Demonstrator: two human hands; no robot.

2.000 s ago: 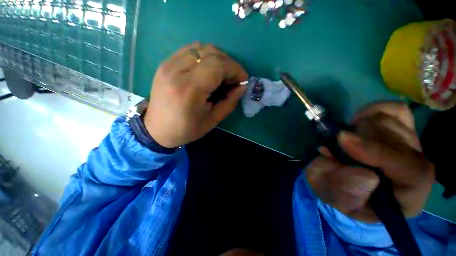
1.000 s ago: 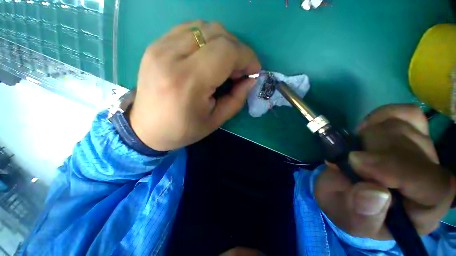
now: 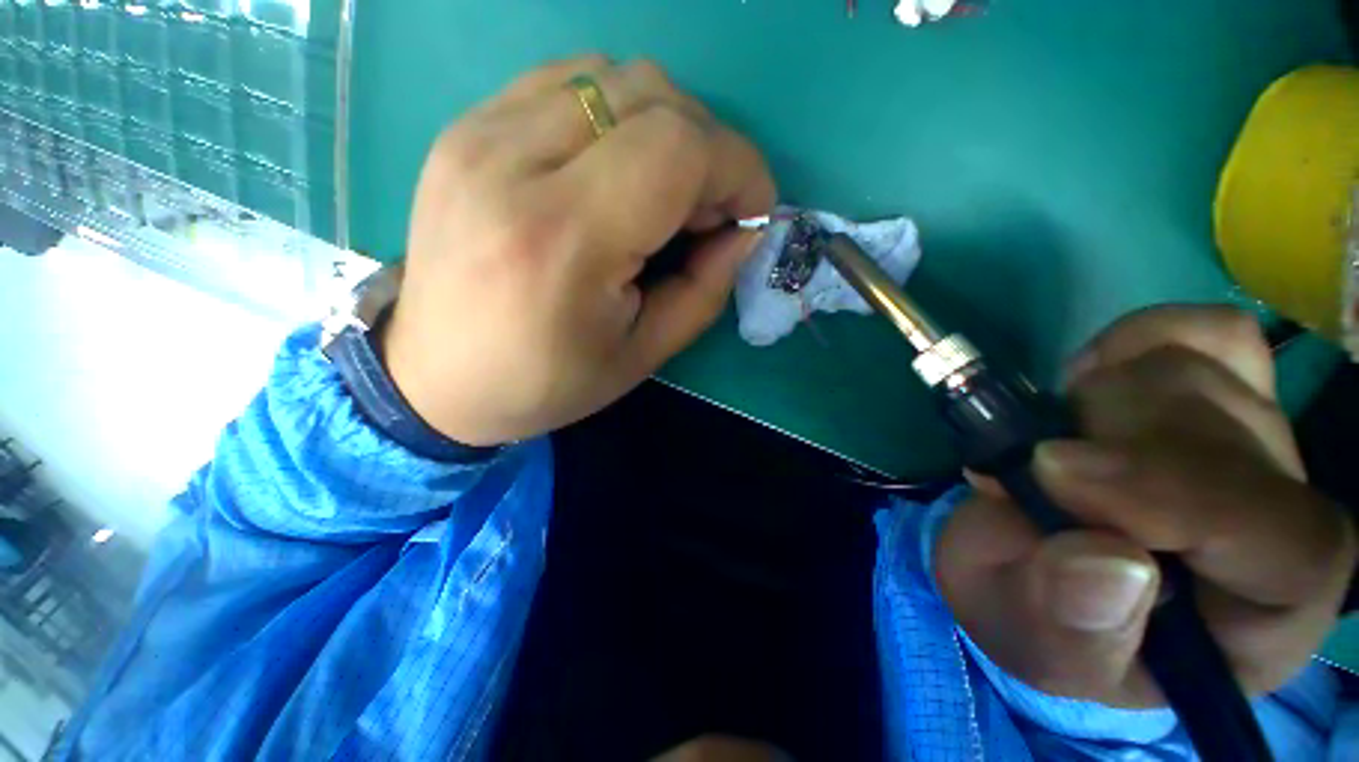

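A small dark circuit board [image 3: 794,256] lies on a crumpled pale cloth piece [image 3: 769,313] on the green mat. My left hand [image 3: 574,253] pinches a tiny white-silver wired part [image 3: 754,222] between thumb and forefinger at the board's upper left edge. My right hand [image 3: 1177,506] grips the black handle of a soldering iron [image 3: 945,362]. The iron's dark tip touches or nearly touches the right side of the board. Its brass-coloured barrel and silver collar slant down to the right. The fingers of my left hand hide much of the small part.
A clear plastic blister tray [image 3: 179,134] lies at the upper left. A yellow round tub [image 3: 1294,209] stands at the right edge. A few white discs with red wires [image 3: 924,11] show at the top edge. The green mat's [image 3: 1014,119] front edge runs below the cloth.
Since two seconds ago, the iron's tip has come from right of the cloth onto or close above the board. The view has shifted, leaving less of the disc heap visible. Little differs from one second ago.
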